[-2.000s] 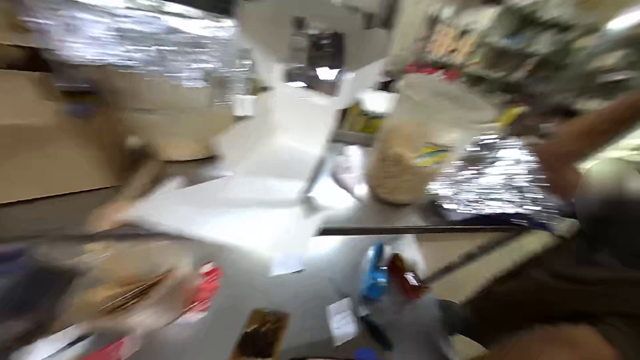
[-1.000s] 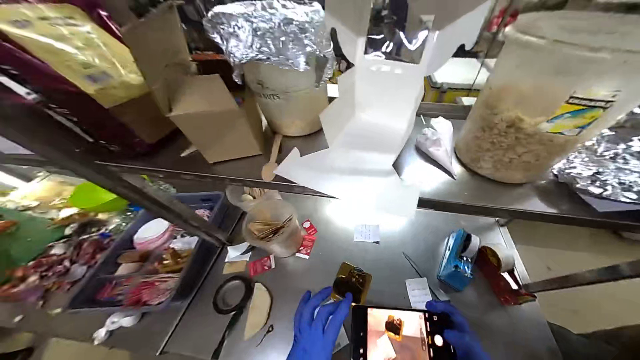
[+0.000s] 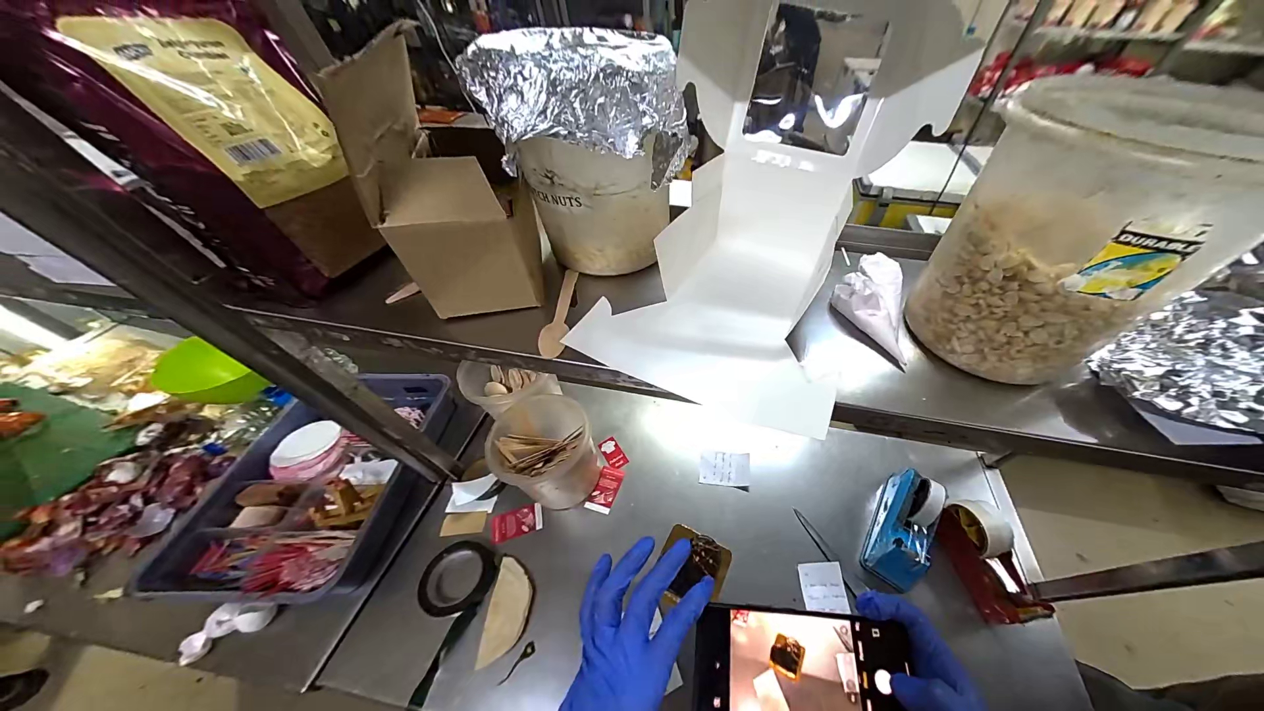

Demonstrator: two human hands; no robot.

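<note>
My left hand [image 3: 637, 627], in a blue glove, lies with spread fingers over the near side of a small dark pastry on a gold square board [image 3: 699, 561]; whether it grips the board cannot be told. My right hand [image 3: 918, 657], gloved in blue as well, holds a black smartphone [image 3: 805, 671] by its right side. On the phone's screen the pastry and the steel table appear in a camera view. Small white paper slips with writing lie beyond the pastry [image 3: 725, 469] and right of it [image 3: 824, 587].
Blue [image 3: 901, 533] and red [image 3: 987, 563] tape dispensers stand right. Left are a tub of wooden sticks [image 3: 543, 449], a black tape roll [image 3: 457, 580] and a divided tray [image 3: 296, 494]. A steel shelf [image 3: 632, 373] above bears an open white box [image 3: 750, 257], a foil-covered bucket [image 3: 592, 197] and a flaked-nut tub [image 3: 1027, 286].
Against one second ago, my left hand's fingers are spread wider by the pastry. The phone stays in my right hand. Two seconds ago the view was blurred and turned elsewhere.
</note>
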